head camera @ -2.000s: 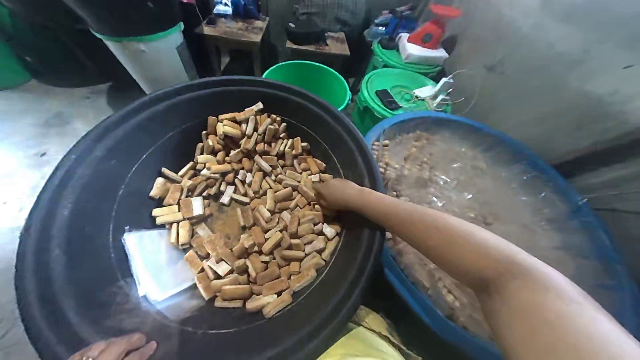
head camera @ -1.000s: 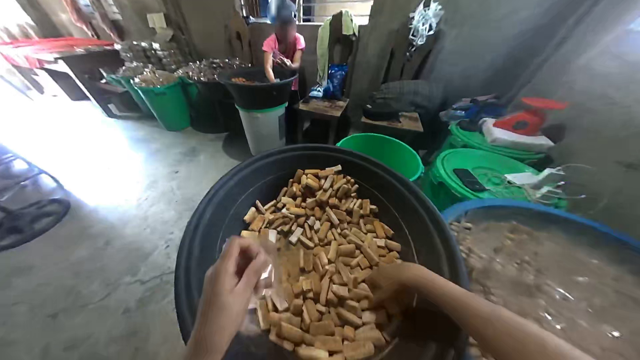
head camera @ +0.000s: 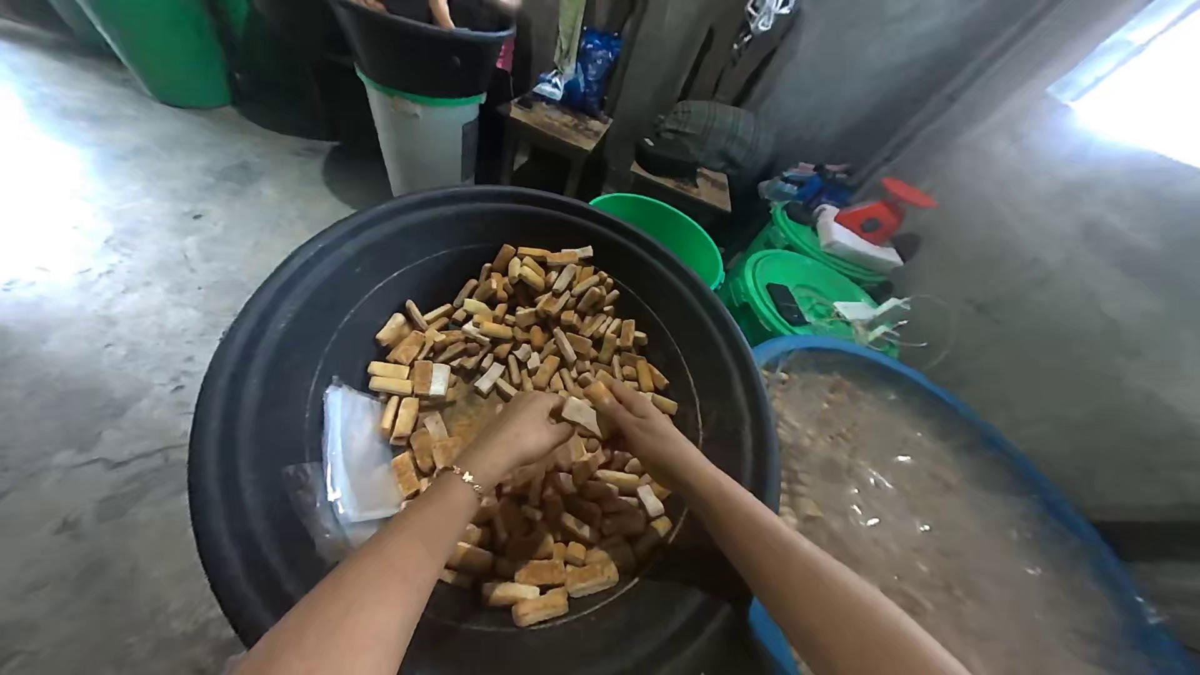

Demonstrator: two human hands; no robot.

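Note:
Small brown baked pieces (head camera: 553, 328), like biscuit sticks, are heaped in a wide black plastic basin (head camera: 272, 347). Over the middle of the heap, my left hand (head camera: 527, 427), with a bracelet at its wrist, has its fingers closed beside a pale-faced piece (head camera: 581, 414); its grip is partly hidden. My right hand (head camera: 647, 427) is shut on a brown piece (head camera: 598, 392) between thumb and fingers, close to my left hand. Clear plastic bags (head camera: 361, 459) lie on the basin's left side, partly behind my left forearm.
At right stands a blue-rimmed tub (head camera: 937, 403) with plastic over its contents. Behind are a green bucket (head camera: 666, 230), lidded green buckets (head camera: 797, 291), a red scale (head camera: 877, 220) and wooden stools (head camera: 558, 127). Another person's hands (head camera: 441, 11) show over a black basin (head camera: 422, 56).
My left hand has moved from the basin's left side to the middle of the heap, beside my right hand. My right hand has risen from among the pieces. The view has turned down and right.

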